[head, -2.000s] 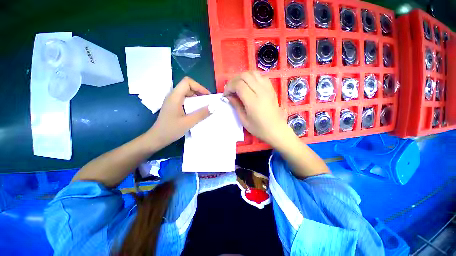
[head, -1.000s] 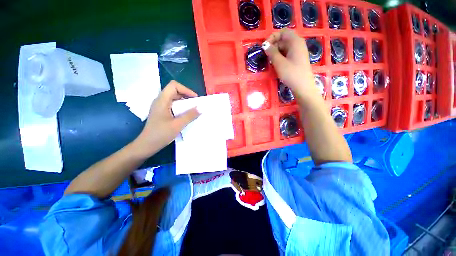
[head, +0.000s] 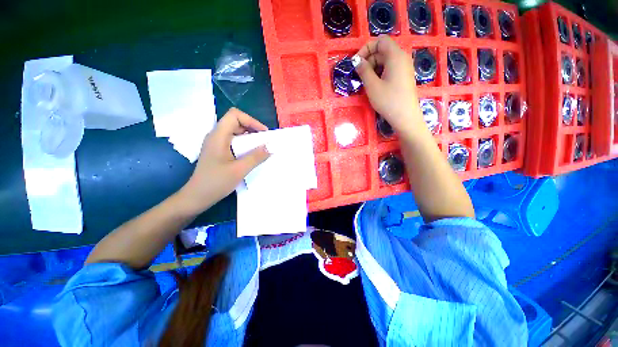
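Note:
My left hand holds white sheets, pinched at their upper left, over the tray's near left edge. My right hand is over the red-orange tray, thumb and index finger together with a small whitish piece at their tips; whether it is a label or a finger cot I cannot tell. The fingertips are at the right edge of a dark round part in clear wrap, which sits in its pocket. Other wrapped round parts sit in the pockets; several pockets at the left hold none.
White papers and a clear film lie left of the tray on the dark green surface. A translucent bottle lies on a long white strip at far left. More red-orange trays stand at right. A blue stool is below.
My right hand has moved from the sheets up and right to the dark part; in the last second its fingertips shifted slightly. My left hand still holds the sheets. The view has shifted.

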